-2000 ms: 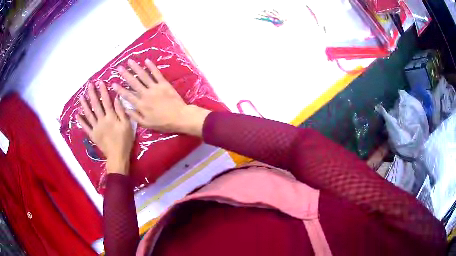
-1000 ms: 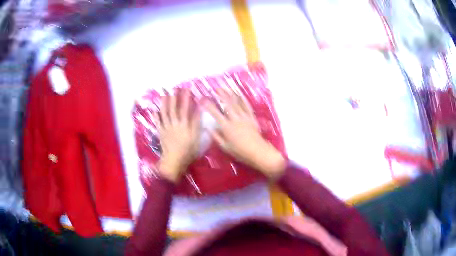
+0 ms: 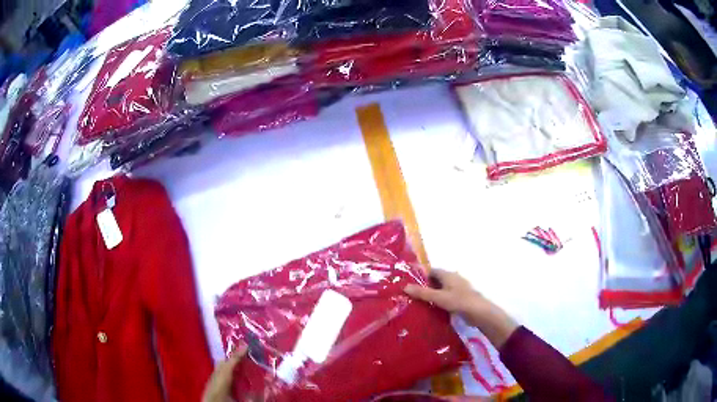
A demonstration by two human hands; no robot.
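Observation:
A red cardigan in a clear polybag (image 3: 369, 338) lies at the table's near middle, a white hang tag (image 3: 324, 326) showing through the plastic. My right hand (image 3: 460, 298) grips its right edge, thumb on top and fingers at or under the edge. My left hand (image 3: 226, 378) is at the bag's lower left edge, cut off by the frame's bottom; its fingertips touch the edge and its grip is unclear. An unbagged red cardigan (image 3: 130, 290) with a white tag and gold button lies to the left.
Bagged garments in maroon, black, cream and magenta (image 3: 267, 110) are piled along the far and left edges. Red-edged empty bags (image 3: 534, 118) lie at the far right, more (image 3: 641, 251) at the right. Small coloured clips (image 3: 544, 239) lie on the white table, crossed by yellow tape (image 3: 385, 169).
My hands have gone from lying flat on top of the bag to its left and right edges. The tag is uncovered. The view has shifted to show the far piles.

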